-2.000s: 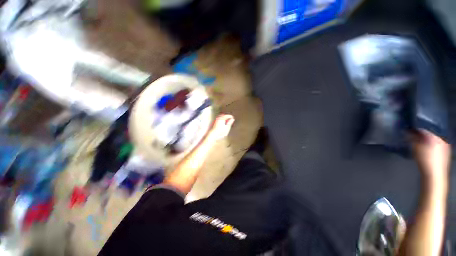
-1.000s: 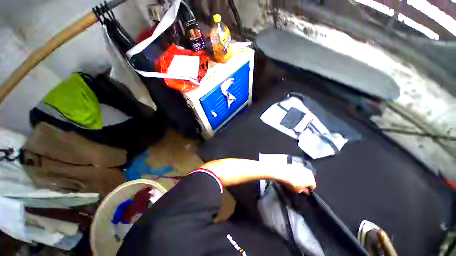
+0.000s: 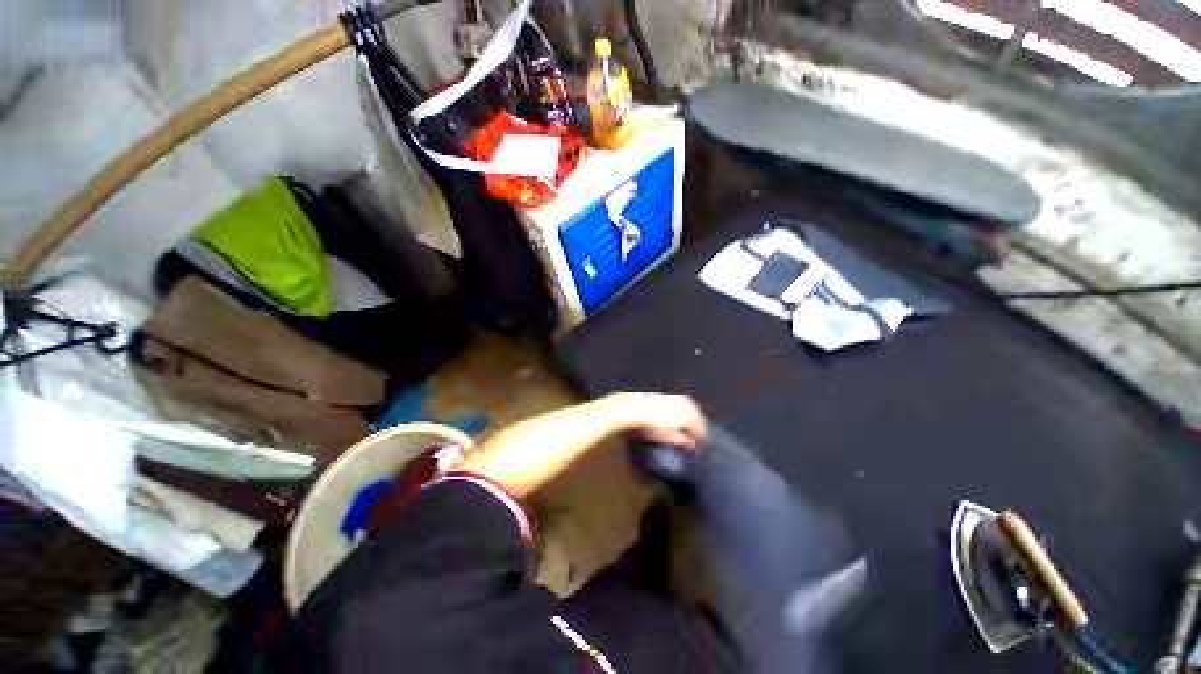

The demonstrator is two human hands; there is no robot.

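Note:
My left hand (image 3: 674, 419) is closed on one end of a grey-blue garment panel (image 3: 757, 527) and holds it up at the near left edge of the pressing table. The panel hangs towards me, blurred, with a white part low on it. My right hand is not in view. The steam iron (image 3: 994, 579) rests on the black table cover (image 3: 922, 435) at the right, with its tan handle showing and no hand on it. Another panel (image 3: 843, 316), grey with white sections and a dark square patch, lies flat at the far side of the table.
A padded grey board (image 3: 869, 152) lies beyond the table. A blue-fronted cabinet (image 3: 619, 231) with a bottle and red bag stands at the far left corner. A cream bin (image 3: 316, 527) of scraps and piled clothes (image 3: 250, 356) are at the left.
My left hand has moved left with the panel, past the table edge, and the panel has swung and blurred. My right hand, seen two seconds ago at the right, is out of view.

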